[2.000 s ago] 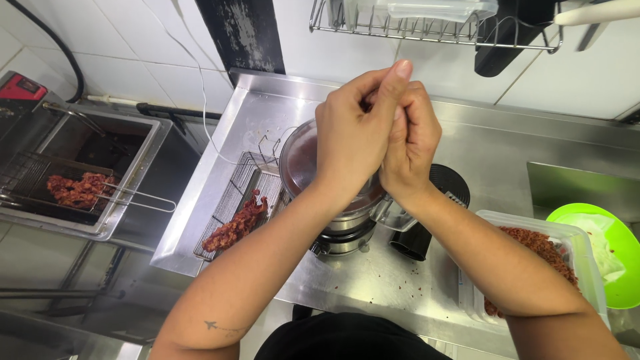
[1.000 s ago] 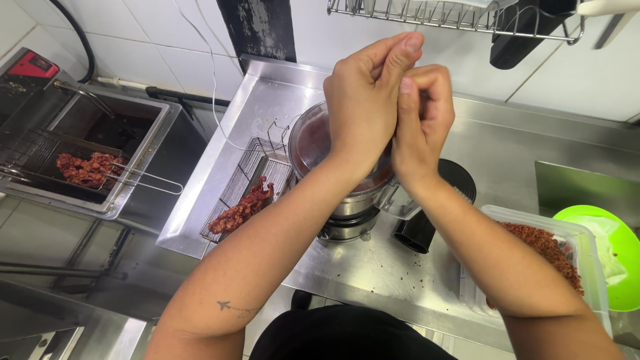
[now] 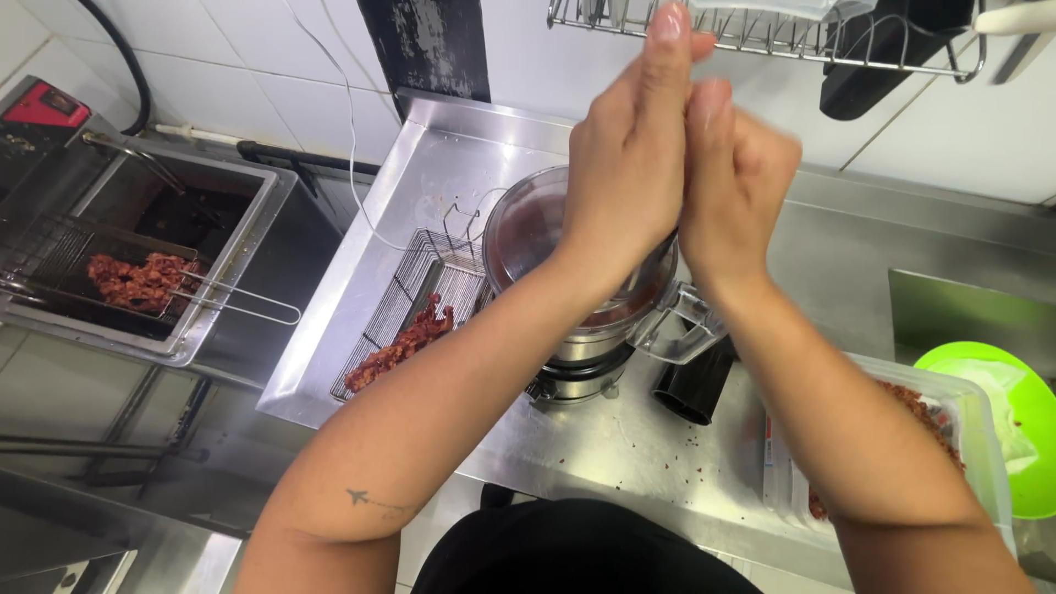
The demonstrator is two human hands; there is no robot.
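Observation:
My left hand [image 3: 629, 157] and my right hand [image 3: 734, 173] are raised with their palms pressed together above a food processor. Whether anything lies between the palms is hidden. Under them stands the food processor's clear round bowl [image 3: 521, 216] with dark reddish contents; its clear handle [image 3: 681, 323] points to the right. A black plastic tube-like part [image 3: 697, 392] lies beside the base. To the left, a wire fryer basket [image 3: 384, 313] holds dark red fried pieces [image 3: 404, 346], partly behind my left forearm.
At the far left a deep fryer [image 3: 268, 177] carries another basket with fried pieces [image 3: 140, 283]. At right are a clear plastic container [image 3: 982, 412] of reddish crumbs and a green bowl [image 3: 1041, 478] with white paper. A wire rack [image 3: 767, 45] hangs above. A white cable [image 3: 351, 124] runs down to the steel counter.
My palms stay together over the food processor, while the fingers have shifted their position a little against each other. The baskets and the container have not plainly moved.

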